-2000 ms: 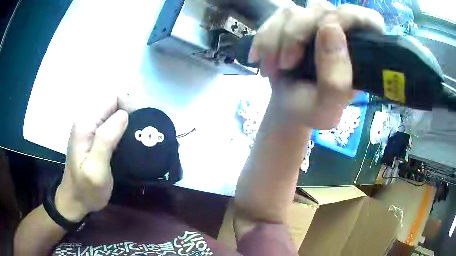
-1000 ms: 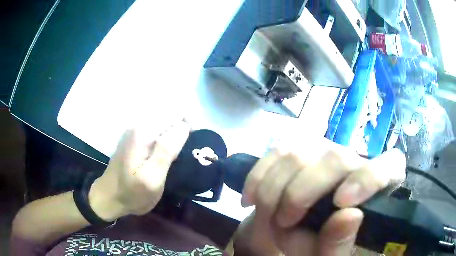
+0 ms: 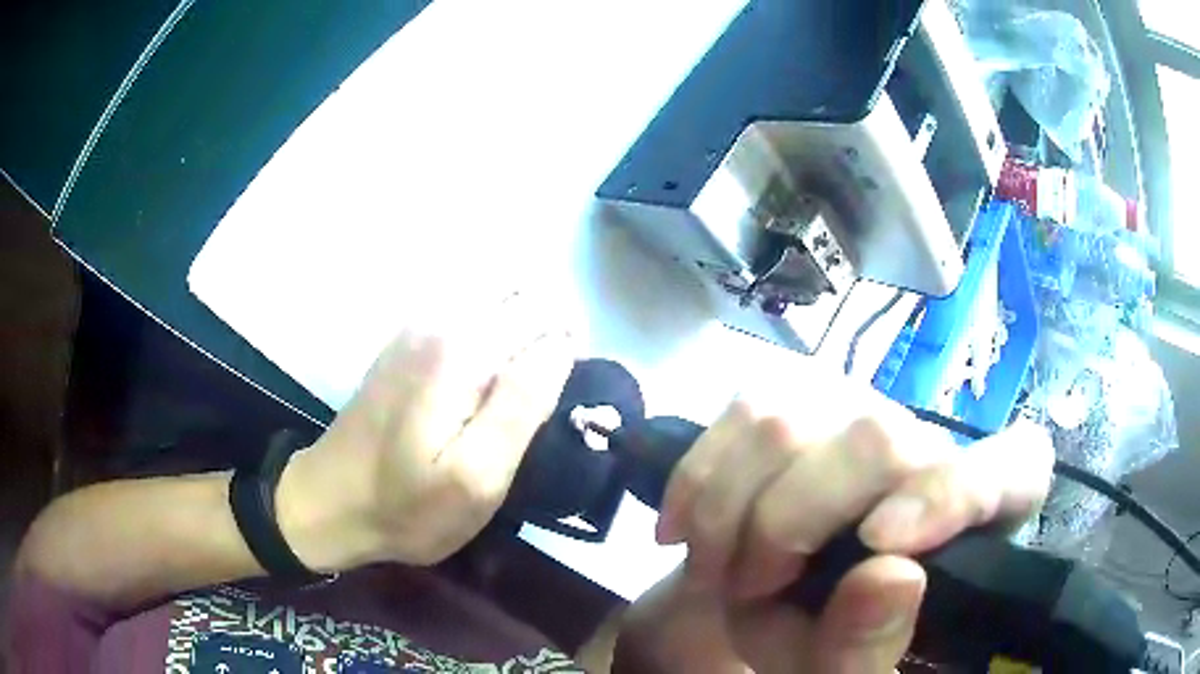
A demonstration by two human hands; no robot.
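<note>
My left hand [image 3: 441, 441] holds a black round housing [image 3: 566, 481] by its left side, near the bench's front edge. A small white washer [image 3: 599, 424] lies on the housing's face. My right hand [image 3: 816, 514] is shut around the thick black electric screwdriver [image 3: 1013, 579]. The screwdriver's tip points left and meets the white washer. Whether a screw is there cannot be told. My left fingertips are blurred and overexposed against the white mat.
A pale metal screw feeder [image 3: 803, 171] with a dark side panel stands on the white mat [image 3: 434, 171]. Behind it are a blue bin [image 3: 974, 316] with white parts and clear plastic bags [image 3: 1099, 395]. A black cord [image 3: 1132, 500] runs at the right. The bench's dark green edge is at the left.
The screwdriver has come down from above the bench to the washer on the housing. The view has shifted, so the feeder shows more fully. Since one second ago the hands have barely changed.
</note>
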